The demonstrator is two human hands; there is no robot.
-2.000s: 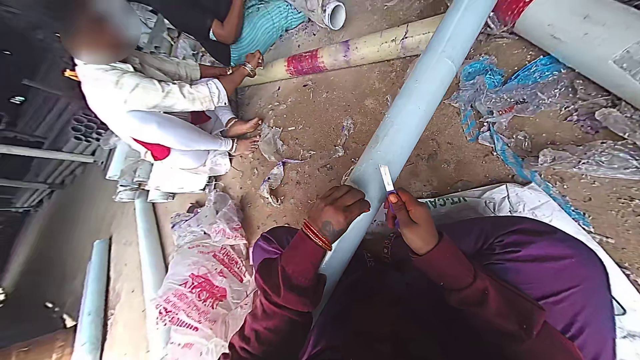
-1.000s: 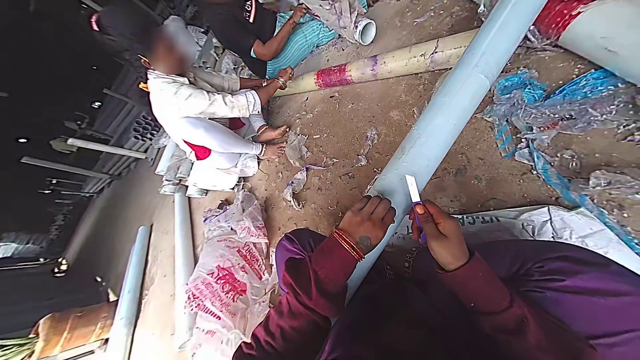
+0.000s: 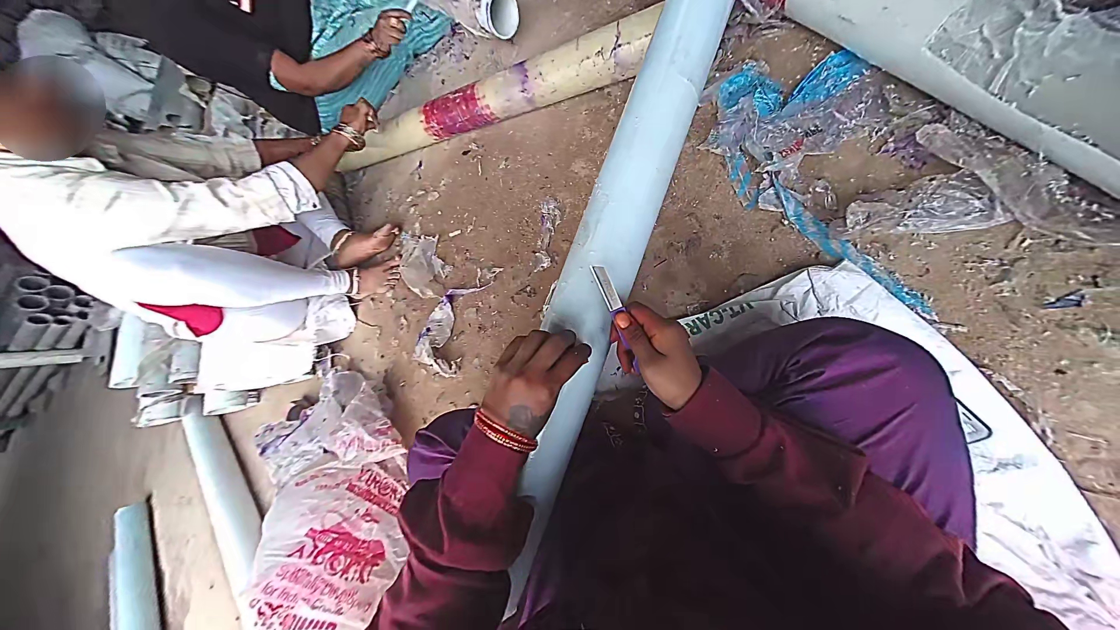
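A long light-blue plastic pipe [image 3: 626,184] runs slantwise across the lap, from the top edge down to the bottom. My left hand [image 3: 535,378] lies on the pipe's left side with its fingers bent over; nothing can be seen in it, and whether it grips the pipe is unclear. In my right hand [image 3: 652,350], at the pipe's right side, is a small knife with a purple handle. Its flat metal blade [image 3: 605,288] points up and left over the pipe's surface; whether the edge touches the pipe cannot be told.
Two people sit at the upper left by a cream pipe [image 3: 560,92] with a magenta band. A printed plastic bag [image 3: 337,525] and more blue pipes [image 3: 219,481] lie at lower left. A thick grey pipe [image 3: 962,87], plastic wrap [image 3: 805,114] and a white sack [image 3: 1015,490] are on the right.
The view has shifted between frames. My right hand holds the knife throughout, and its blade now tilts further to the left. My left hand stays at the pipe.
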